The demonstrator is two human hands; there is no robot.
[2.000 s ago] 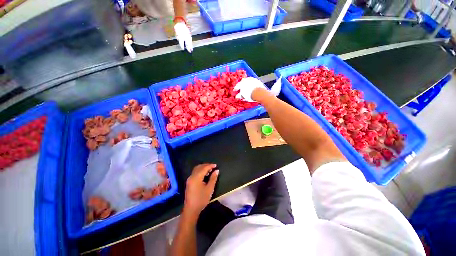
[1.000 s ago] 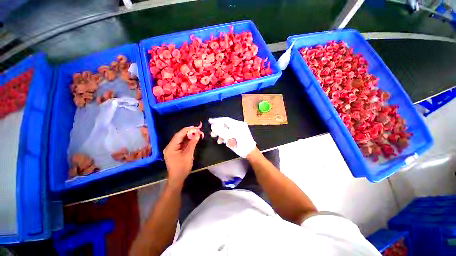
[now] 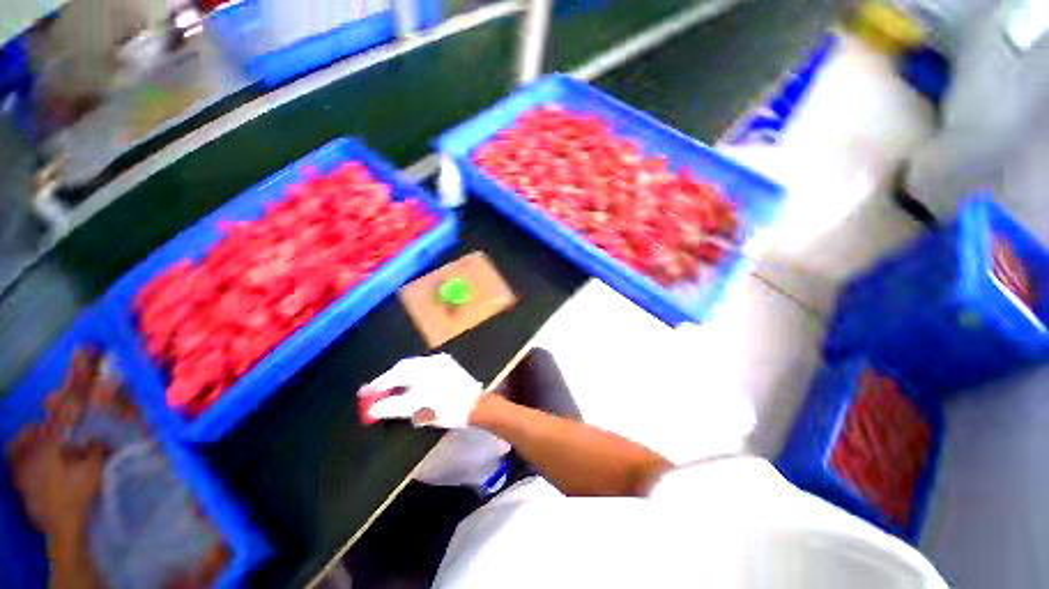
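My right hand (image 3: 428, 391), in a white glove, is above the dark bench near its front edge. It is closed on a red moulded part (image 3: 370, 403) at its fingertips. My bare left hand (image 3: 58, 483) reaches into the left bin (image 3: 236, 524) among brown parts; it is blurred, and I cannot tell whether it holds one. The centre bin (image 3: 319, 316) is heaped with red parts. The green cup (image 3: 456, 291) sits on the cardboard pad (image 3: 495, 301). The right bin (image 3: 564, 244) holds finished assemblies (image 3: 610, 190).
A small whitish bottle (image 3: 450, 182) stands between the centre and right bins. Blue crates (image 3: 891, 305) with red parts are on the floor at the right. A conveyor belt (image 3: 460, 98) runs behind the bins, with another blue bin (image 3: 322, 52) beyond it.
The view has swung to the right. My left hand has moved from over the bench into the left bin. My right hand has closed on a red part.
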